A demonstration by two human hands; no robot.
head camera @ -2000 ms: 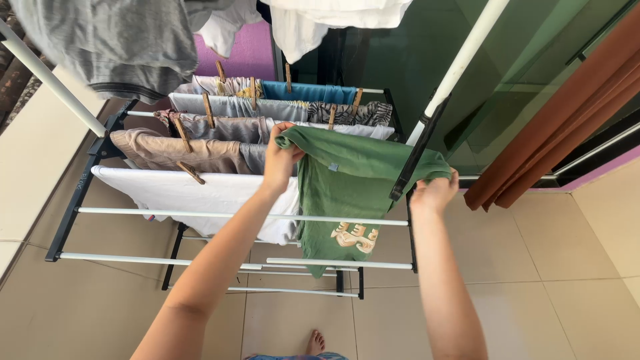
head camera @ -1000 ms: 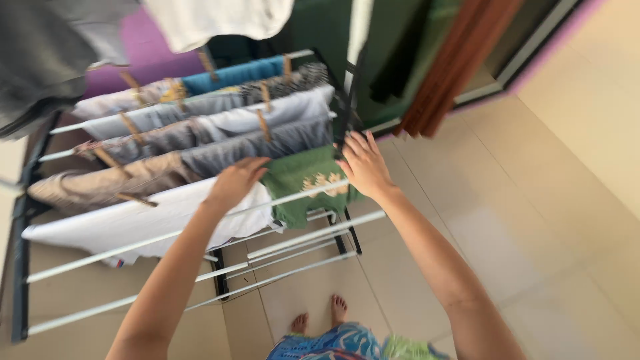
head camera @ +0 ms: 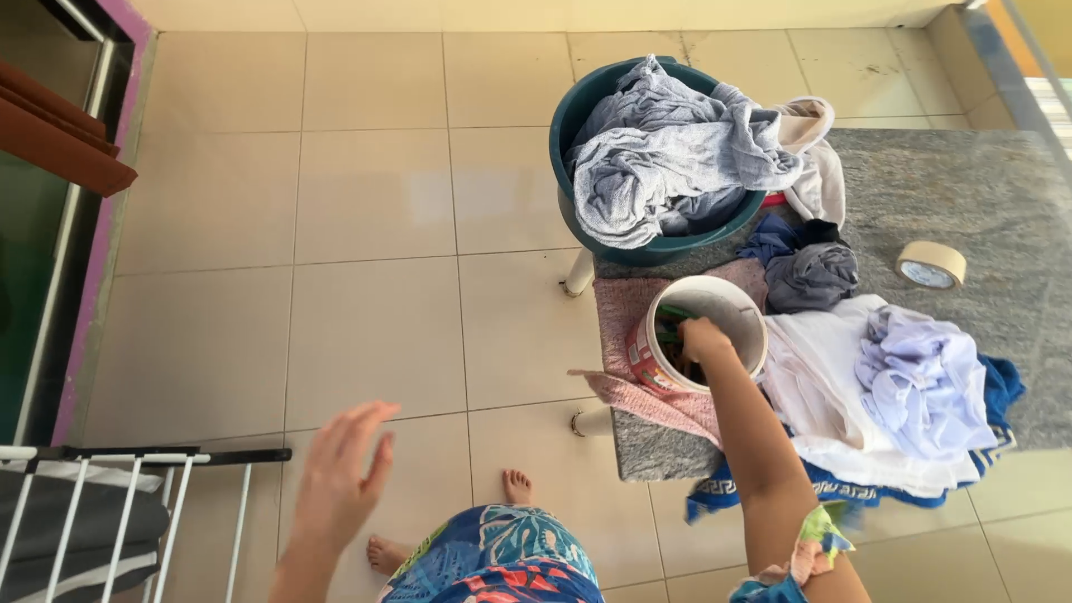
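Observation:
My right hand (head camera: 705, 339) reaches down inside a white plastic bucket (head camera: 749, 311), its fingers among clothespins (head camera: 670, 342); whether it grips one is hidden. The bucket stands on a pink cloth (head camera: 620, 310) at the near left part of a grey stone-topped table (head camera: 980, 201). My left hand (head camera: 347, 469) hangs over the floor with its fingers apart and nothing in them. Behind the bucket, a dark green tub (head camera: 565, 201) holds a bunched grey cloth (head camera: 670, 159). White and lilac garments (head camera: 921, 381) lie right of the bucket.
A roll of tape (head camera: 931, 265) and dark crumpled clothes (head camera: 808, 272) lie on the table. The drying rack (head camera: 167, 456) is at the lower left, with a brown curtain (head camera: 63, 130) above it by the glass door. My bare feet are on the tiles.
The view has swung from the rack to the table. The green shirt that both hands held at the rack is out of view. My right hand is now in the bucket; my left is off the rack.

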